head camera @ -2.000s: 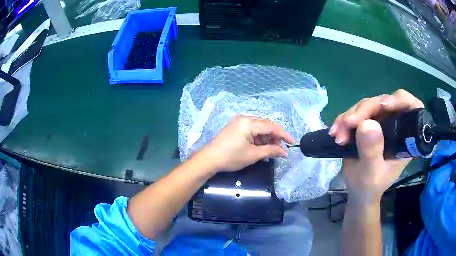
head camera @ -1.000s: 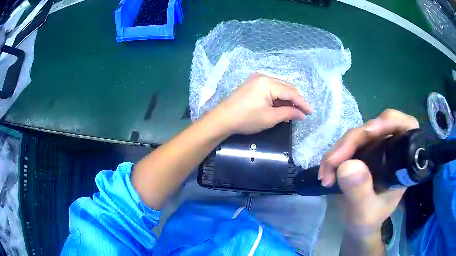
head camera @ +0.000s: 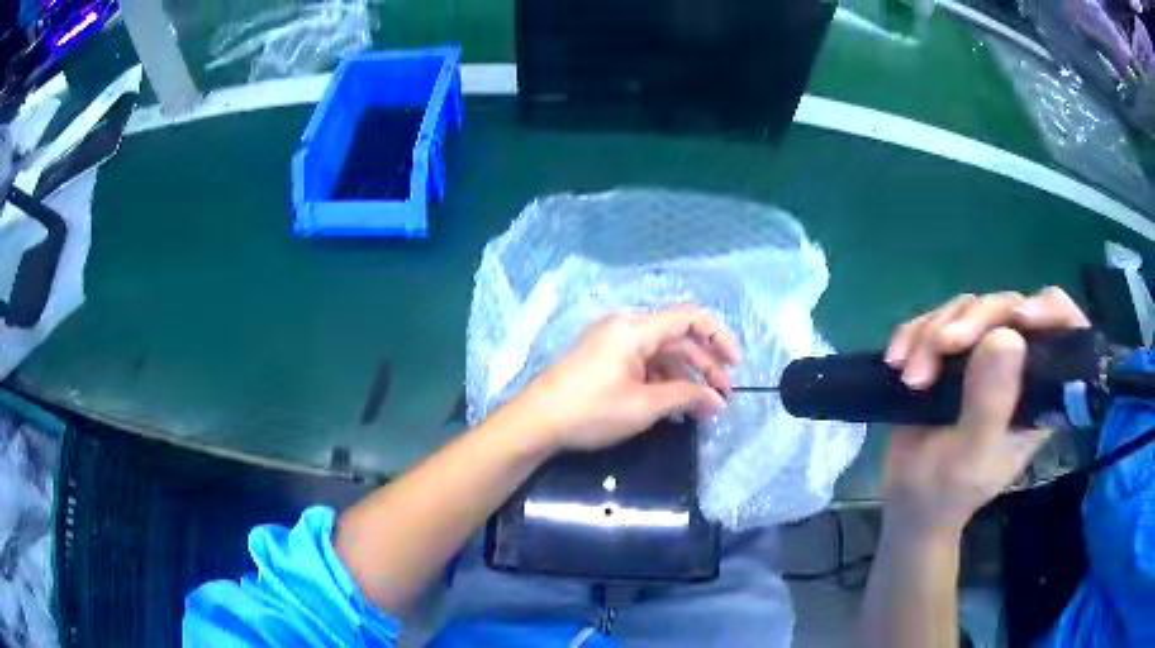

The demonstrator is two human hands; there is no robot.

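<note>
The glossy black base housing [head camera: 605, 513] lies at the bench's front edge, partly over my lap, its far part under my left hand. My right hand [head camera: 969, 392] grips the black electric screwdriver [head camera: 861, 387], held level with its thin bit pointing left. My left hand [head camera: 633, 380] is above the housing, thumb and fingertips pinched together at the bit's tip. Anything tiny between those fingertips is too small to tell. Bubble wrap [head camera: 659, 241] lies behind and right of the housing.
A blue parts bin [head camera: 365, 218] with dark small pieces stands at the back left. A large black box [head camera: 665, 63] stands at the back. A black frame part [head camera: 44, 260] lies at far left. A dark ribbed crate [head camera: 165, 532] is at lower left. The screwdriver cable runs off right.
The screwdriver has risen from the housing's right edge to my left fingertips, and its bit now shows. The view has tilted up, showing the black box and the whole bin again.
</note>
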